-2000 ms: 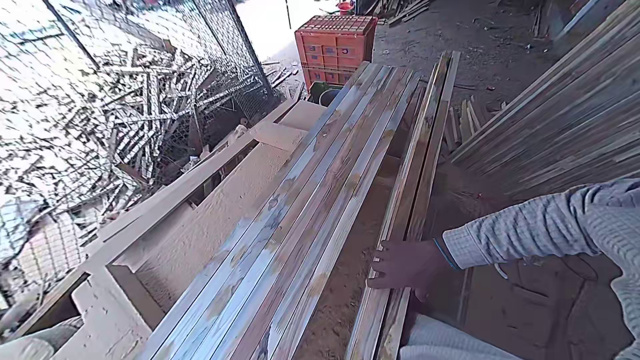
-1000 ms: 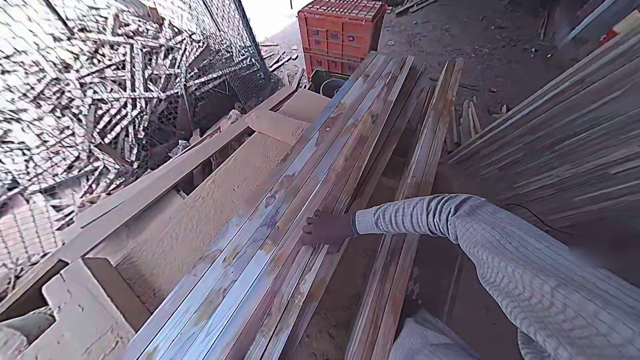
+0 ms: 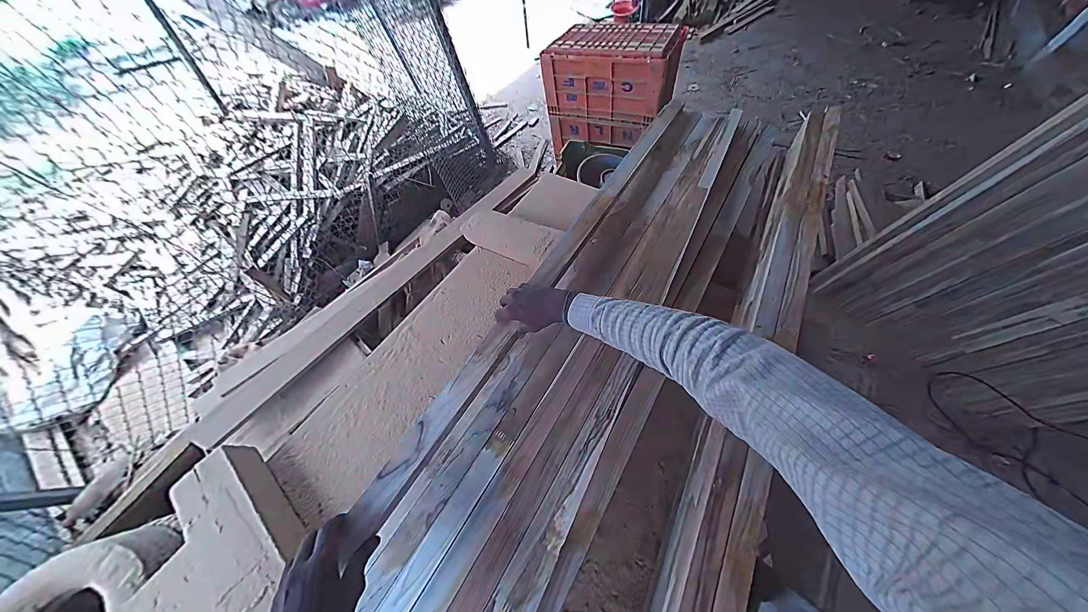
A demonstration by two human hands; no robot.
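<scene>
Long wooden strips (image 3: 586,365) lie side by side, running from the bottom of the view up toward the crates. My right hand (image 3: 534,308), in a light checked sleeve, is closed over the leftmost wooden strip (image 3: 625,183) about midway along it. My left hand (image 3: 327,565) is at the bottom edge, around the near end of that same strip; part of it is cut off by the frame. A narrower group of wooden strips (image 3: 778,272) lies to the right, parted from the first group by a gap.
Dusty, tan-coloured machine surface (image 3: 408,357) borders the strips on the left. Beyond it are a wire mesh fence (image 3: 450,85) and a heap of scrap wood (image 3: 297,187). Stacked red plastic crates (image 3: 608,81) stand at the far end. More strips (image 3: 1003,263) are piled right; a dark cable (image 3: 977,378) lies nearby.
My right hand has moved left, from the right group of strips across to the leftmost strip. My left hand has come into view at the bottom.
</scene>
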